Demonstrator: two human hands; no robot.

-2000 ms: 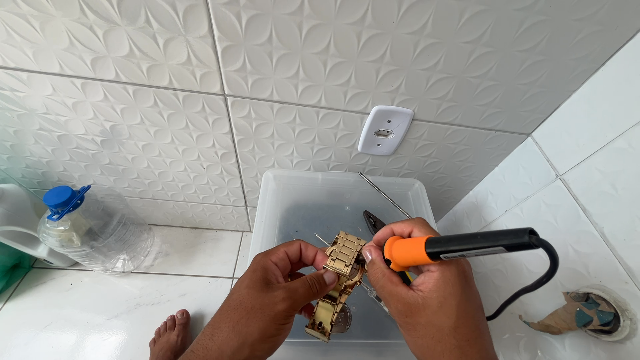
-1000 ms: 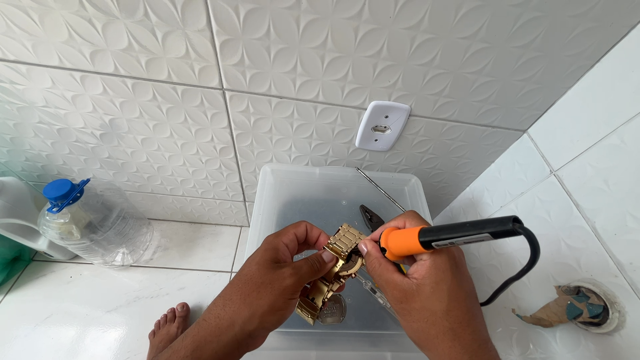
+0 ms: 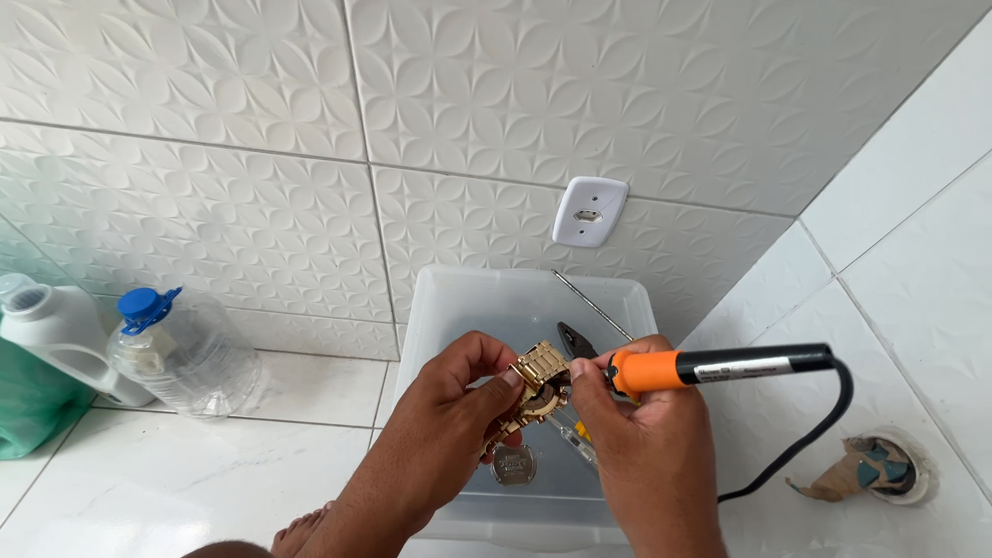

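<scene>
My left hand (image 3: pixel 457 418) grips a gold-coloured metal wristwatch (image 3: pixel 542 364) by its link bracelet, the dial side partly in view. My right hand (image 3: pixel 647 434) holds a soldering iron (image 3: pixel 647 372) with an orange and black handle, and its fingertips are at the bracelet's right edge. The iron's tip is hidden by the fingers and watch. Below the watch, a round metal watch case back (image 3: pixel 513 465) lies on the translucent plastic box (image 3: pixel 457 298). Pliers (image 3: pixel 573 339), a thin metal rod (image 3: pixel 593 304) and a clear-handled screwdriver (image 3: pixel 577 444) are on the box too, partly covered by my right hand.
A wall socket (image 3: pixel 590 211) is above the box. At left stand a clear plastic jug (image 3: pixel 186 360) with a blue cap and a white bottle (image 3: pixel 66 333). The iron's black cable (image 3: pixel 798 449) hangs at right, near a floor pipe opening (image 3: pixel 903 473) stuffed with brown material. A bare foot is at lower left.
Both hands keep their hold. The watch has turned in my left hand, and part of its dial now shows below the bracelet links. The case back is more exposed than before.
</scene>
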